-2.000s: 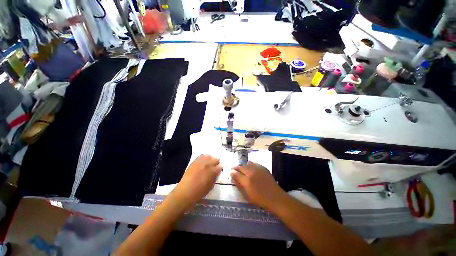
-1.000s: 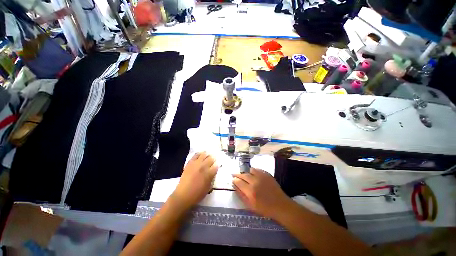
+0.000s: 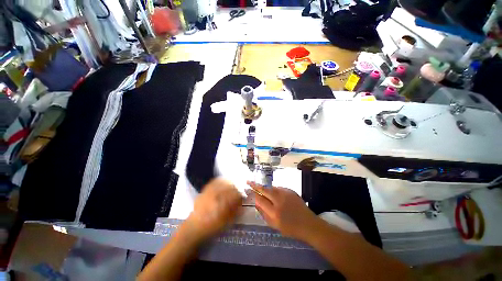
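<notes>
A white cut piece [image 3: 288, 180] lies under the presser foot [image 3: 267, 176] of the white sewing machine [image 3: 341, 129]. My right hand [image 3: 282, 207] is on its near edge, just right of and below the needle, with fingertips together on the cloth. My left hand [image 3: 218, 204] is blurred, left of the needle, at the lower end of a curved black cut panel [image 3: 205, 144]; its grip cannot be made out. A black piece [image 3: 340, 196] lies on the bed right of the needle, under the machine head.
A stack of black panels [image 3: 140, 140] with pale striped edges lies at left. Red-yellow looped handles [image 3: 469, 218] are at the bed's right end. Thread cones [image 3: 392, 92], a tape roll [image 3: 329, 66] and a red item [image 3: 298, 53] stand or lie behind the machine. A cardboard box [image 3: 41, 247] is lower left.
My left hand has drawn back slightly towards me and its fingers have curled. The black panel's lower part has shifted and now ends in a rounded edge by that hand. My right hand has barely moved.
</notes>
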